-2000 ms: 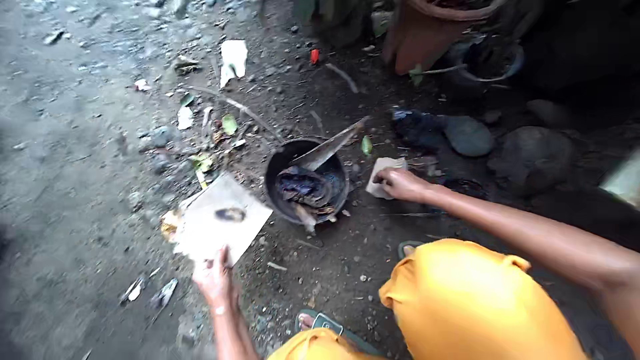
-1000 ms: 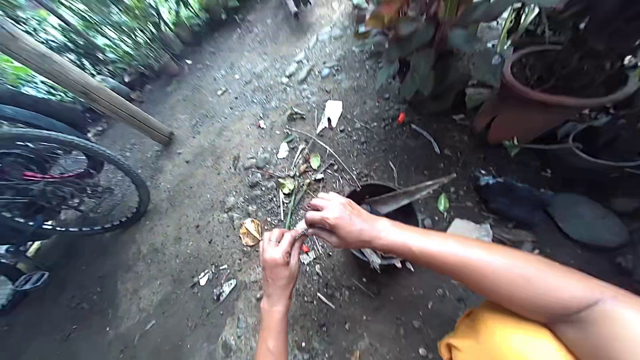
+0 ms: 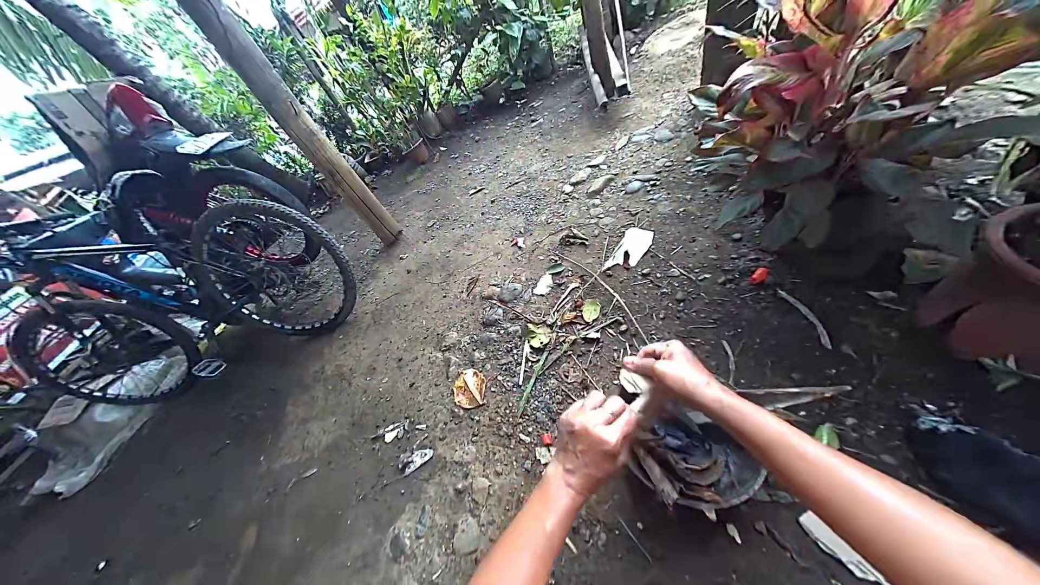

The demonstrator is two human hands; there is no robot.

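My left hand [image 3: 597, 439] and my right hand [image 3: 670, 370] are close together, both closed around a crumpled or twisted pale piece of paper [image 3: 635, 382]. Just below and to the right of them stands a round dark pot [image 3: 756, 479], partly hidden by my hands and right forearm. Charred, curled scraps and pieces of wood [image 3: 695, 467] fill it. A long flat piece of wood [image 3: 800, 395] sticks out past its far right side.
Twigs, leaves and a torn white scrap [image 3: 630, 247] litter the dirt beyond my hands. Bicycles [image 3: 276, 264] and a leaning wooden post [image 3: 325, 154] are at the left. A clay flowerpot [image 3: 987, 284] and a red-leaved plant [image 3: 812, 122] stand at the right.
Two seconds ago my left hand held a flat, pale sheet with a dark-edged hole, and my right hand was at a smaller piece beyond the pot. Now both hands are together. The view has tilted up.
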